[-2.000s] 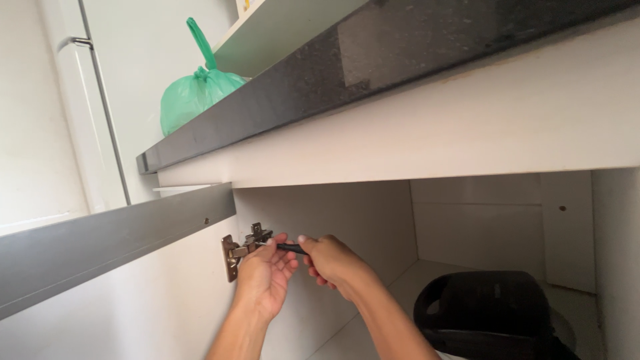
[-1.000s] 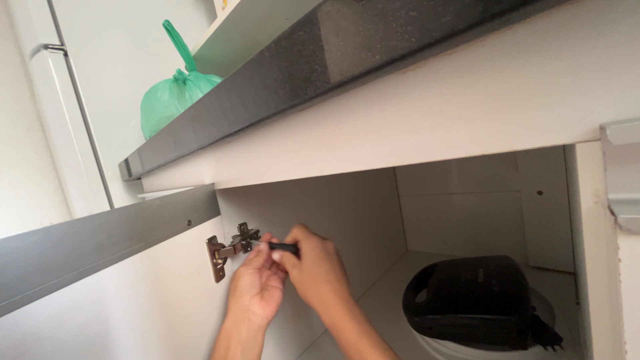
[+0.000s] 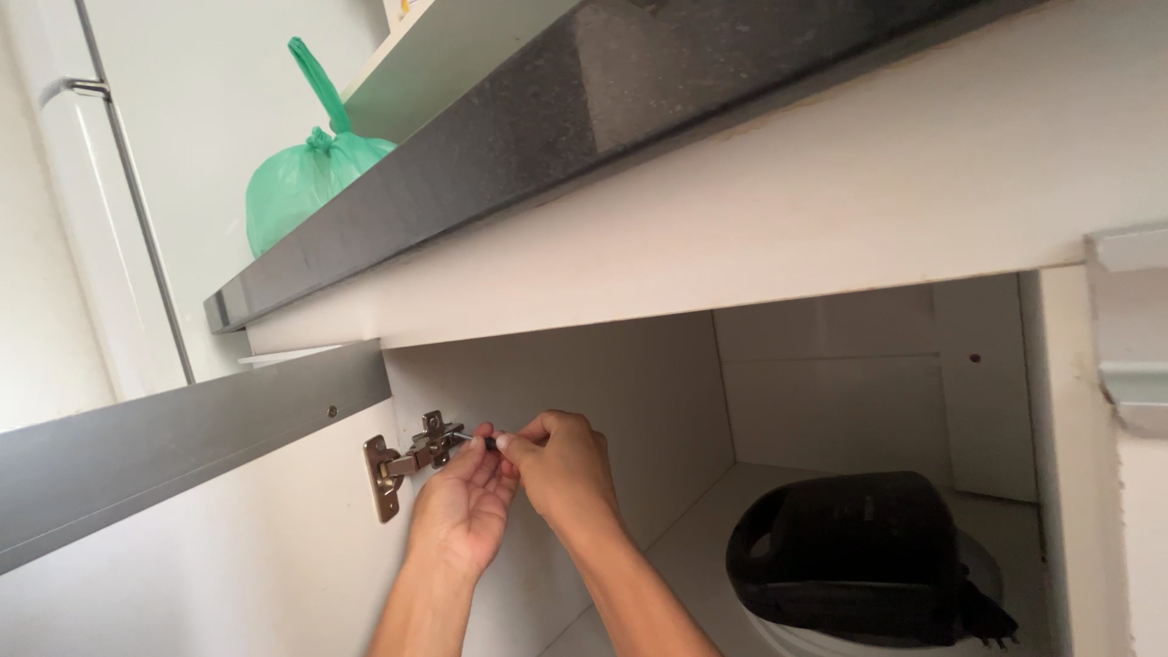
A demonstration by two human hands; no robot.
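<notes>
A metal concealed cabinet hinge (image 3: 415, 463) joins the open white cabinet door (image 3: 210, 547) to the inner side wall. My right hand (image 3: 568, 465) pinches the dark handle of a screwdriver (image 3: 491, 443), most of it hidden by the fingers. Its thin shaft points left to the hinge arm by the mounting plate; whether the tip sits in a screw cannot be told. My left hand (image 3: 470, 506), palm up, has its fingertips around the shaft just beside the hinge.
A black appliance (image 3: 849, 557) with a plug stands on a white round thing inside the cabinet. Above runs a dark stone countertop edge (image 3: 547, 128), with a tied green plastic bag (image 3: 306, 187) behind it. A grey metal strip (image 3: 182, 429) tops the door.
Both hands stay at the hinge with the screwdriver. The right hand's fingers have shifted on the handle, which showed more plainly one second ago. The view has moved somewhat to the right.
</notes>
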